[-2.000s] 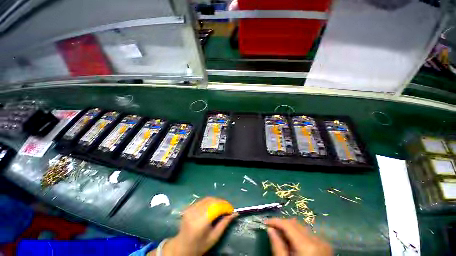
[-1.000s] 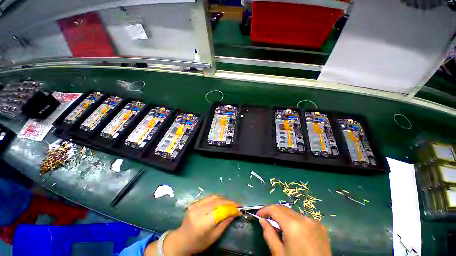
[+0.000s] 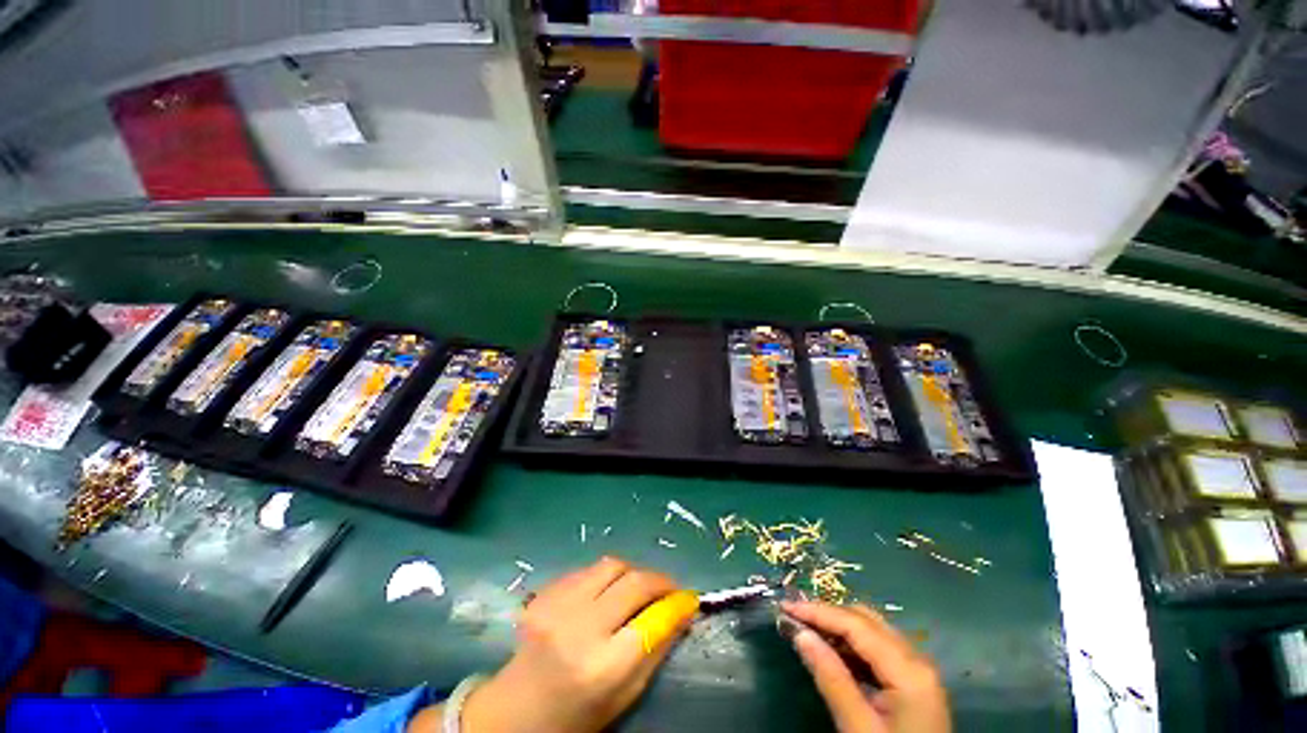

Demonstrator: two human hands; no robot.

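Observation:
My left hand has a yellow finger cot on one digit and holds a phone unit edge-on. Only a thin dark and white bar of the unit shows past the fingers; the rest is hidden by the hand. My right hand is just right of the unit's end, thumb and finger pinched together. A thin dark tip, perhaps tweezers, seems to show at these fingertips, but it is too small and blurred to name surely.
Black trays with phone units stand behind the hands; one slot of the right tray is empty. Yellow slivers, a white disc and a dark stick lie nearby. Right are a white strip and blister trays.
The view has shifted. My right hand has drawn back from the unit, and the white piece seen near its fingers one second ago no longer shows. My left hand still holds the unit.

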